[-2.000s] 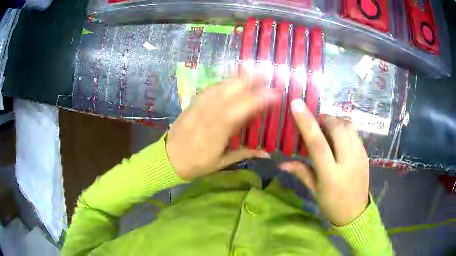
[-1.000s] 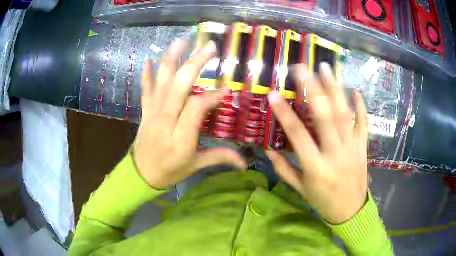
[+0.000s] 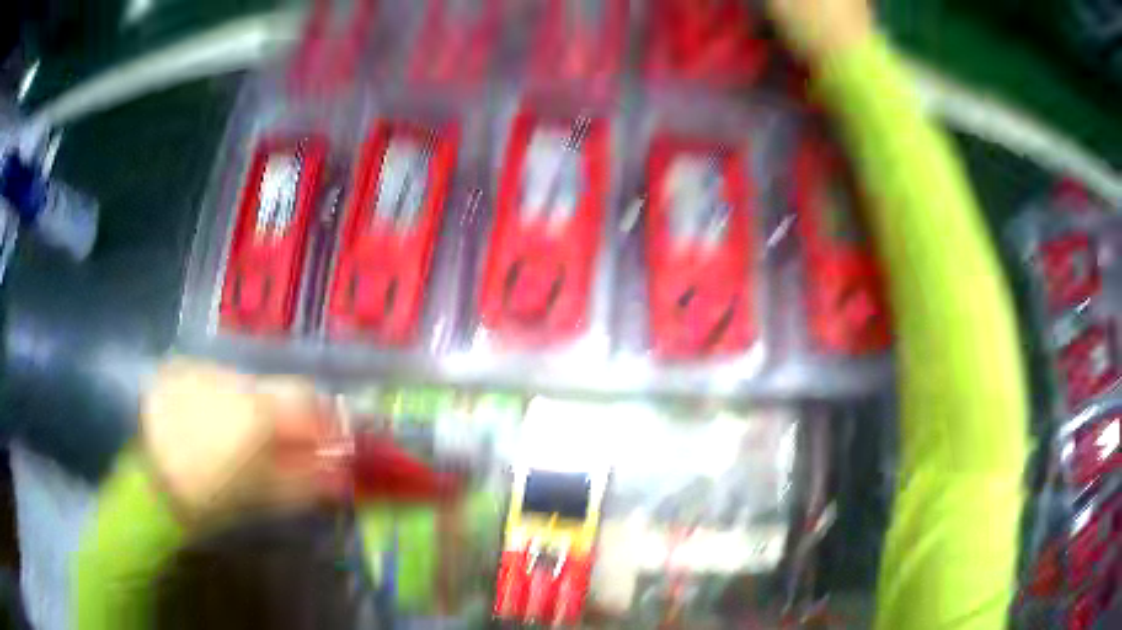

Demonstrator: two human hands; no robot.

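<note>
A clear plastic tray (image 3: pixel 480 359) holds red keypad phones face down in two rows, such as the phone (image 3: pixel 543 234) in the near row. One phone (image 3: pixel 550 542) lies face up on the plastic-covered mat (image 3: pixel 701 492), its dark screen and yellow surround showing. My left hand (image 3: pixel 234 431), blurred, is at the tray's near left corner, closed on a red phone (image 3: pixel 400 474) that points right. My right hand (image 3: pixel 827 19) is at the far right of the tray, cut off by the top edge. Its fingertips and any hold are unclear.
More trays with red phones (image 3: pixel 1089 369) stand at the right edge. A pale curved rail (image 3: pixel 172 68) runs beyond the bench. A white and blue item (image 3: pixel 55 203) is at the left. A dark blurred shape (image 3: pixel 252 572) covers the lower left.
The view has shifted toward the tray. The row of five face-up phones is no longer together; one shows on the mat. My left hand has moved left, my right hand far forward over the tray.
</note>
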